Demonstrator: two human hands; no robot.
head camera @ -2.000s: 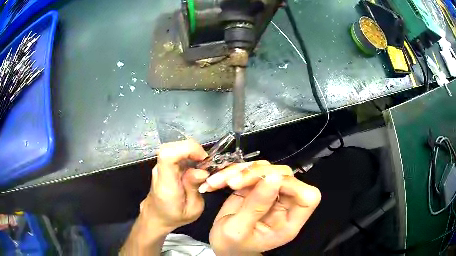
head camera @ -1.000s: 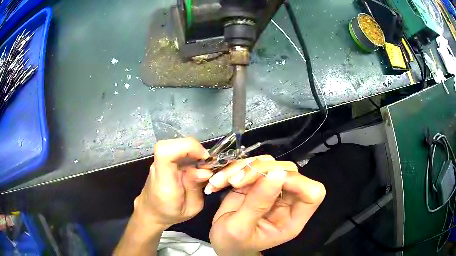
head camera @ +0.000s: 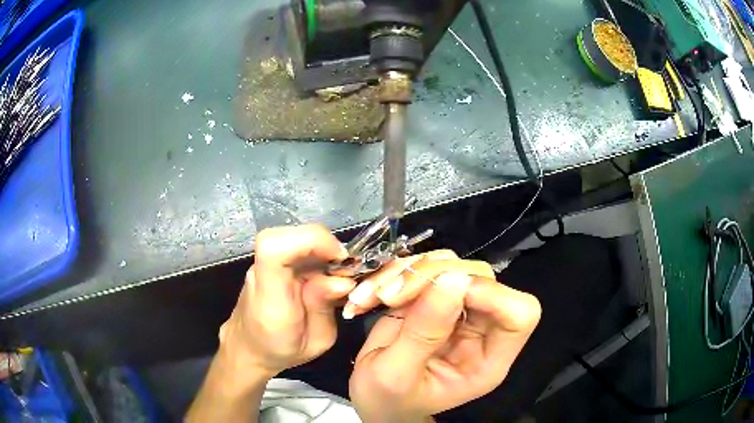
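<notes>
My left hand point(head camera: 289, 301) pinches several silver-and-black plug connectors point(head camera: 362, 258), fanned out past the bench edge. My right hand point(head camera: 442, 339) is close beside it, with a fine solder wire point(head camera: 423, 274) between thumb and fingers, its fingertips near the connectors. The soldering iron point(head camera: 395, 161) points down toward me, and its dark tip is at the connectors. Whether the tip touches one cannot be told. The connectors' lower ends are hidden by my fingers.
A blue tray point(head camera: 62, 206) with silver-ended cables is at left. A crusted stand base point(head camera: 273, 103) lies under the iron stand point(head camera: 335, 70). A thick black cord point(head camera: 513, 116) crosses the bench. A tin of golden wire wool point(head camera: 610, 48) and yellow sponge point(head camera: 655, 91) are at right.
Both hands stay close to the iron tip. My right hand has shifted slightly to the right and up, and the view has moved a little. The connectors are still in my left hand.
</notes>
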